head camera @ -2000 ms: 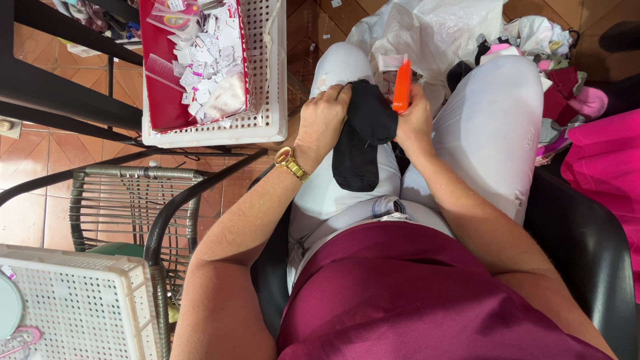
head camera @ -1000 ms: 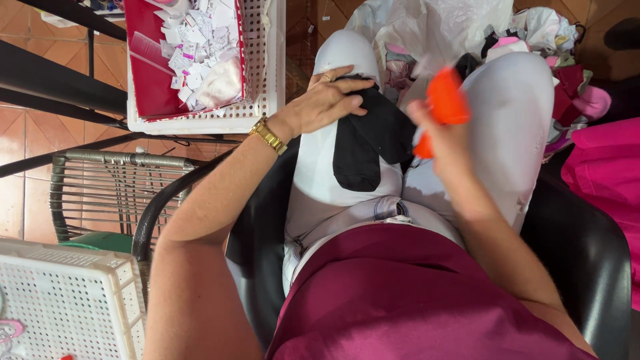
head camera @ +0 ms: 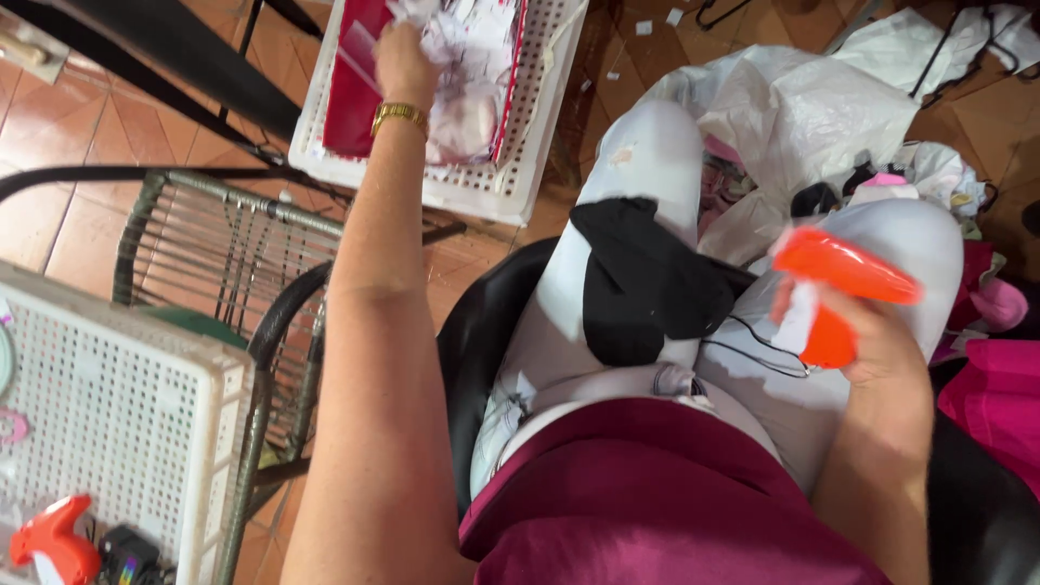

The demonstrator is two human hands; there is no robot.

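Note:
My right hand (head camera: 873,329) grips an orange and white tagging gun (head camera: 845,268) above my right thigh; the gun is slightly blurred. A pair of black socks (head camera: 650,280) lies across my left thigh and lap, touched by neither hand. A thin black cord (head camera: 760,345) loops between the socks and the gun. My left hand (head camera: 404,65), with a gold-coloured watch at the wrist, reaches into a red box (head camera: 348,114) of small white paper tags (head camera: 479,49). Its fingertips are blurred among the tags, so whether they hold one is unclear.
The red box rests in a white perforated plastic crate (head camera: 520,183). Another crate (head camera: 106,357) at left holds a second orange tagging gun (head camera: 61,540). A corded chair (head camera: 236,236) stands between them. Beyond my knees are a clear plastic bag (head camera: 804,106) and heaped clothing (head camera: 999,301).
My left hand has left the black socks and moved up and left into the red box. The socks now lie on my lap. My right hand, still gripping the tagging gun, has moved away from them.

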